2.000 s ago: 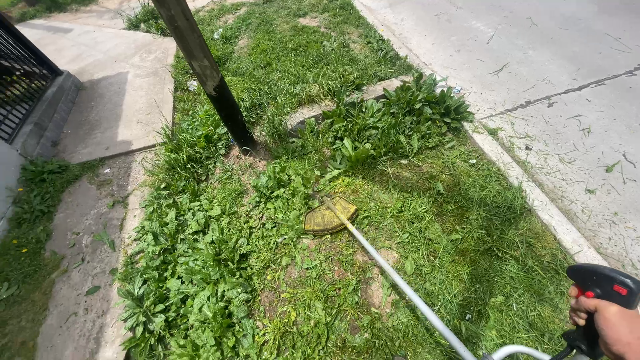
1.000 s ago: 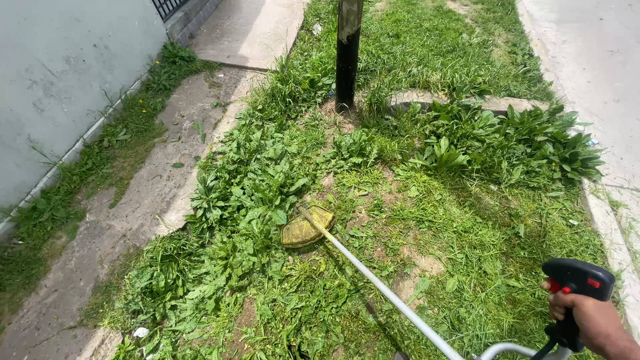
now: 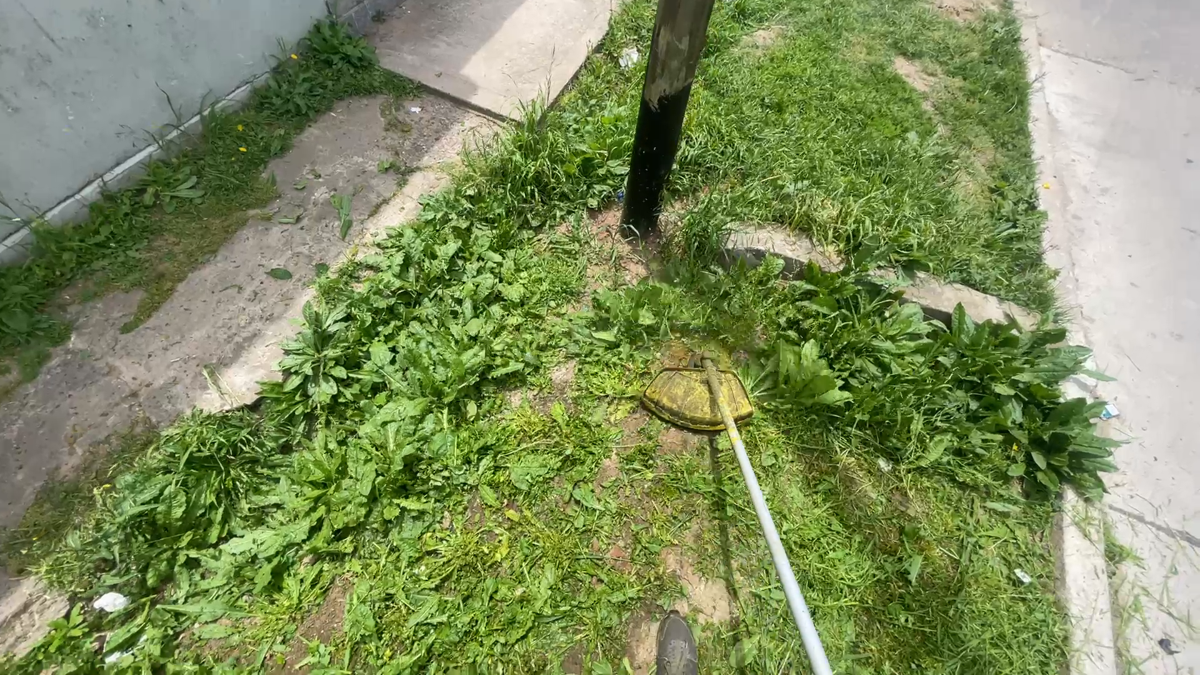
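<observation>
A string trimmer's yellow guard (image 3: pixel 697 398), stained with cut grass, lies low over trimmed grass and bare soil. From it the pale metal shaft (image 3: pixel 771 534) runs down and slightly right to the bottom edge. Its handles are outside the frame, and neither my left hand nor my right hand shows. Broad-leaved weeds (image 3: pixel 412 337) grow left of the guard, and a dense clump (image 3: pixel 984 384) stands to its right. The tip of a shoe (image 3: pixel 676 645) shows at the bottom, left of the shaft.
A post with a black-painted base (image 3: pixel 653 159) rises beyond the guard. Behind the right-hand clump runs a broken concrete edge (image 3: pixel 937 292). A curb (image 3: pixel 1086 572) and pavement lie right; a cracked concrete path (image 3: pixel 225 272) and grey wall (image 3: pixel 122 84) lie left. White litter (image 3: pixel 111 602) sits lower left.
The trimmer's guard has moved right across the ground, now nearer the right-hand weed clump. My right hand, on the black handle in both earlier frames, has left the view. The view has shifted.
</observation>
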